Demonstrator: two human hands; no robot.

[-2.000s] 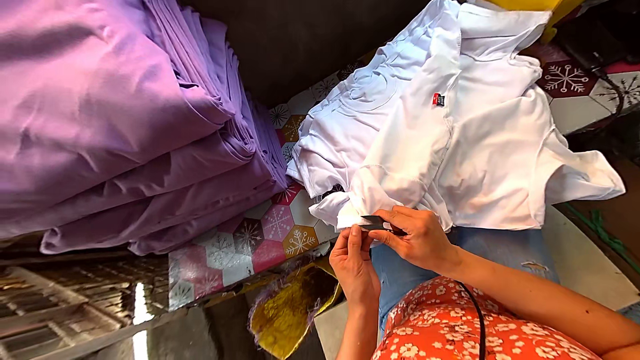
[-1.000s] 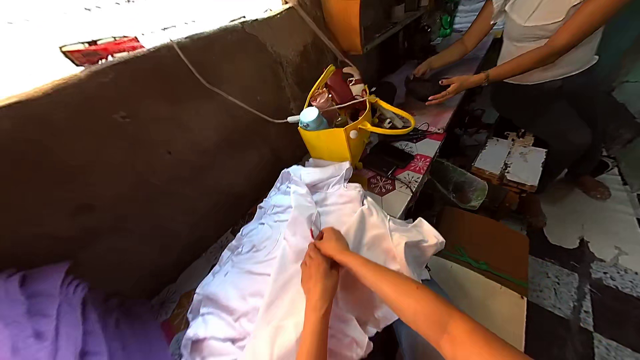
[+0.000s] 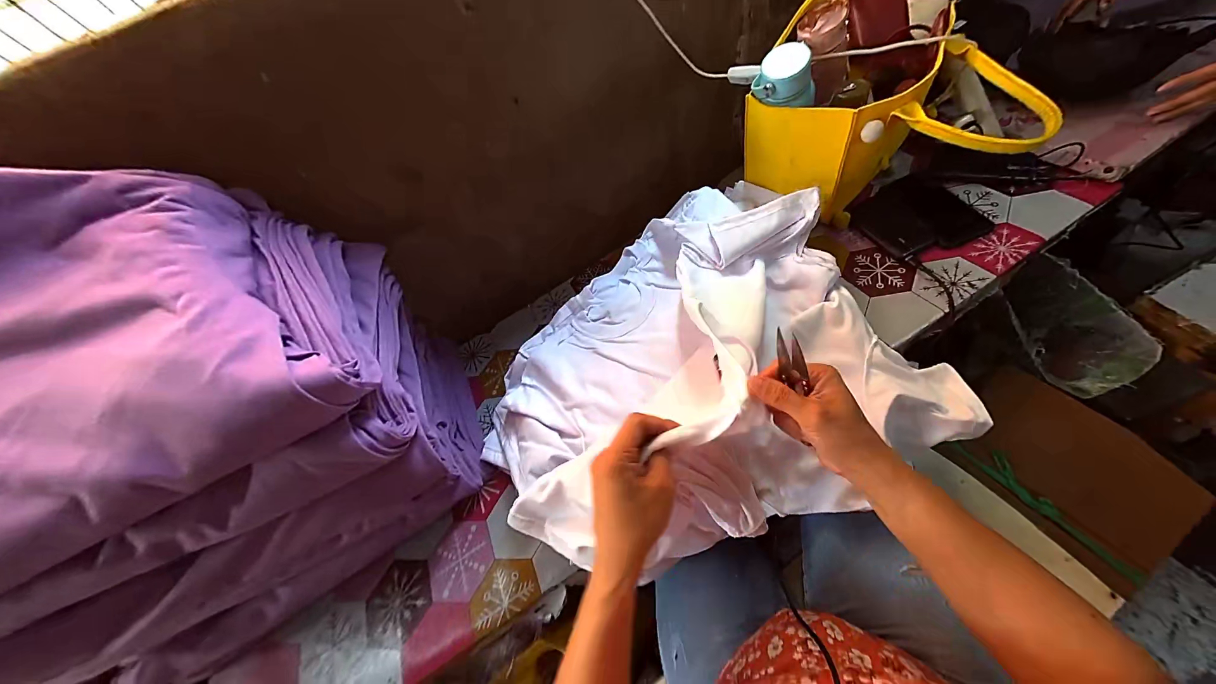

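White knit garments (image 3: 608,342) lie heaped before me on the patterned table cover and reach over my lap. My left hand (image 3: 635,480) is closed on a fold of the white cloth at the heap's near side. In my right hand (image 3: 815,418) is a pair of small thread snips (image 3: 791,359), blades pointing up and slightly apart. The fingertips of that hand also touch the edge of the lifted cloth. A small dark mark shows inside the fold between my hands.
Folded purple fabric (image 3: 171,408) is piled high at the left. A yellow bag (image 3: 807,142) with a light-blue container (image 3: 786,76) stands behind the garments. Right of it lie a black phone (image 3: 921,214) and cables. Another person's hand (image 3: 1183,93) shows at the right edge.
The view has swung back left and down from one second ago. My hands were close together on the white cloth then; now they are apart, with a fold of it lifted between them.
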